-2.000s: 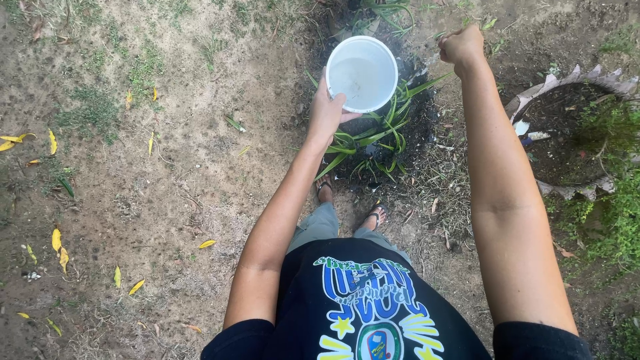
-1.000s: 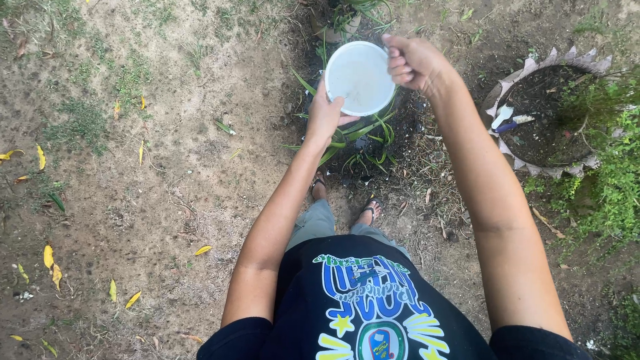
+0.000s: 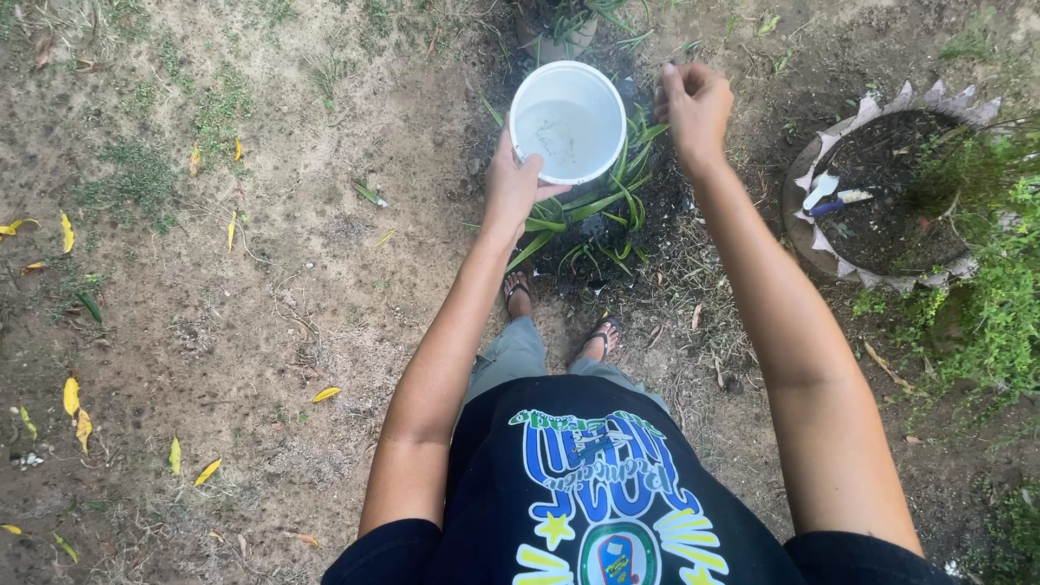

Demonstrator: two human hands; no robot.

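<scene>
My left hand [image 3: 516,183] holds a round white plastic tub [image 3: 569,122] by its near left side, the thumb at the rim. Water with small dark specks lies in the tub. To the right of the tub, apart from it, is my right hand [image 3: 695,101], its fingers curled and thumb bent in; whether something small is between them cannot be told. Long-leaved green plants [image 3: 581,211] grow in dark, wet soil below the tub, partly hidden by it.
Behind the tub stands a pot [image 3: 561,36] with a plant. At right is a round planter with a jagged rim [image 3: 800,203], holding a white and blue object [image 3: 829,203] and soil. A leafy bush [image 3: 999,301] hangs beside it. My sandaled feet [image 3: 601,337] are just below the plants.
My right hand was out to the right, then came to the tub's right rim, and is now apart from it on the right. My left hand has kept hold of the tub.
</scene>
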